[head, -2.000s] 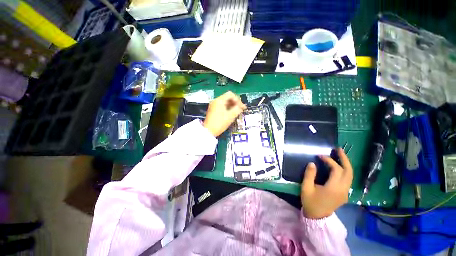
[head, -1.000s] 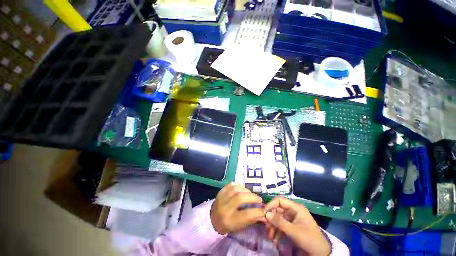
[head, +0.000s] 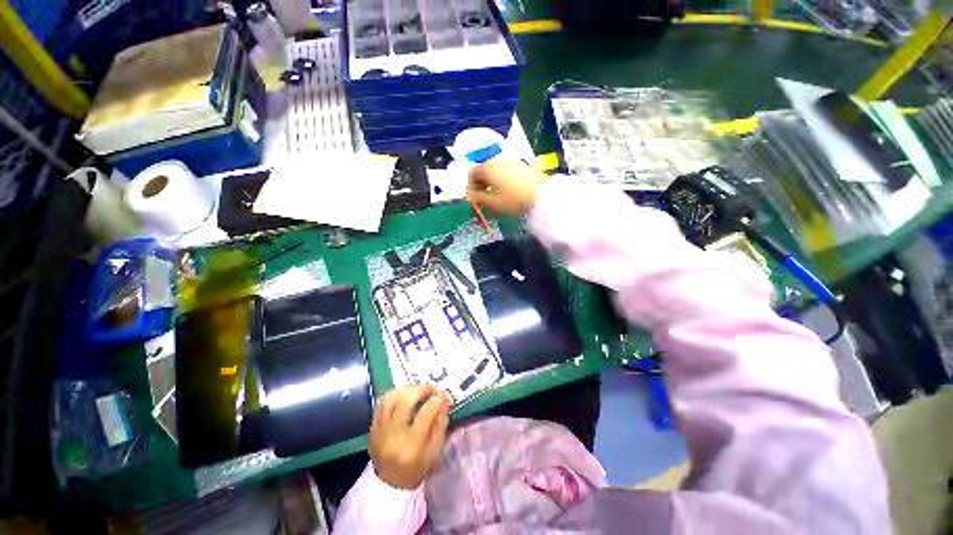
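Note:
The open tablet housing (head: 437, 340) lies in front of me with white inner parts and blue-edged squares. Black flex strips (head: 418, 254) lie at its top end. A glossy black screen (head: 528, 308) lies close at its right, another (head: 314, 366) at its left. My left hand (head: 411, 434) is at the housing's bottom left corner, with a thin dark tool (head: 423, 403) between its fingers. My right hand (head: 507, 188) reaches to the back, fingers bent, just in front of the tape roll (head: 480, 144). What its fingertips hold is hidden.
An orange stick (head: 480, 216) lies below my right hand. An amber film (head: 217, 366) lies at left. A white sheet (head: 326, 190), a white roll (head: 167, 199) and stacked blue boxes (head: 434, 105) stand behind. A clear parts box (head: 637, 136) is at the back right, a black stand (head: 711, 204) at right.
The view has swung right. My hands were together in front of the housing and are now apart: the right stretched to the back, the left to the housing's bottom edge.

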